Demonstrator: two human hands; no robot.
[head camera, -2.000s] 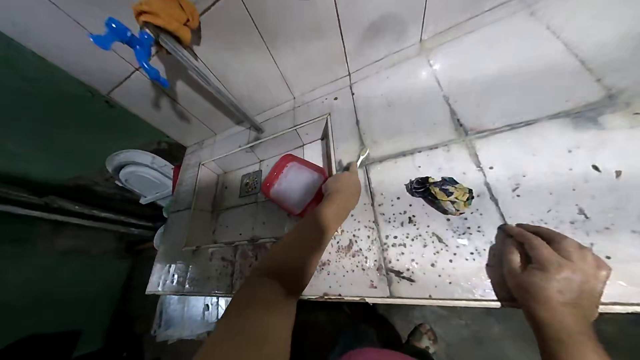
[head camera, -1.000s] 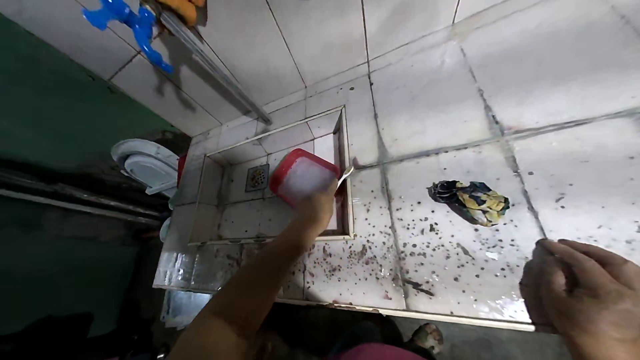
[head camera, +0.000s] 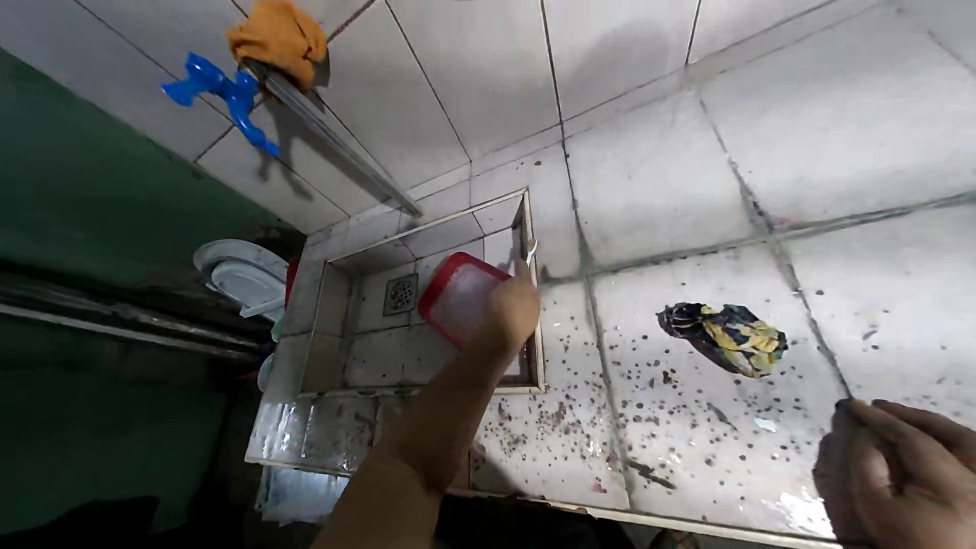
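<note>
A red-rimmed plastic tub (head camera: 450, 286) holding whitish, cloudy contents sits tilted in the tiled sink basin (head camera: 374, 358). My left hand (head camera: 517, 309) is over the tub's right side, with a thin implement's white tip (head camera: 531, 248) sticking out beyond the fingers; the rest is hidden. Far to the right, my right hand (head camera: 900, 465) is low over the counter, its fingers curled and fingertips together. Something small and dark shows at those tips, too unclear to name. A crumpled black and yellow wrapper (head camera: 736, 335) lies on the tiles between the hands.
Dark specks and wet patches cover the tiled counter (head camera: 557, 450). A floor-type drain grate (head camera: 400, 294) is in the basin. A blue tap (head camera: 229, 91), an orange cloth (head camera: 280, 38) and a metal pipe (head camera: 343, 145) are by the wall. A white plastic item (head camera: 248, 282) stands beyond the left edge.
My left hand has come from the tub's right edge to partly over the tub. My right hand keeps its curled pose near the counter's front edge. The view has shifted somewhat.
</note>
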